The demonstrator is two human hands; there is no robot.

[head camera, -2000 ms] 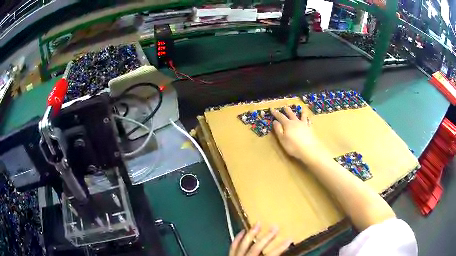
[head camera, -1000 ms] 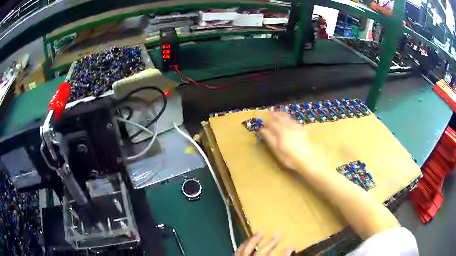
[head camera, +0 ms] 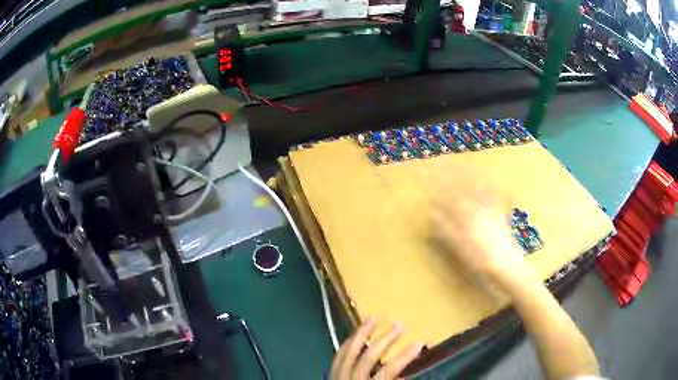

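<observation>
A row of circuit boards (head camera: 446,139) lies side by side along the back edge of the tan cardboard stack (head camera: 372,223). A small group of circuit boards (head camera: 524,231) lies near the stack's right side. My right hand (head camera: 472,223) is blurred over the cardboard, just left of this small group; its fingers and whether it holds anything cannot be made out. My left hand (head camera: 375,350) rests at the stack's front edge with its fingers apart and holds nothing; it is cut off by the bottom of the picture.
The test fixture (head camera: 123,200) stands at left, its red clamp handle (head camera: 69,133) upright above the clear plate (head camera: 134,319). A white cable (head camera: 297,230) runs beside the cardboard. A round dial (head camera: 268,257) lies on the mat. Heaped boards (head camera: 137,93) and a red digital readout (head camera: 227,59) are behind.
The boards at the back left of the cardboard now line up in the row. My right hand has moved from them toward the small group at right. My left hand stays at the front edge.
</observation>
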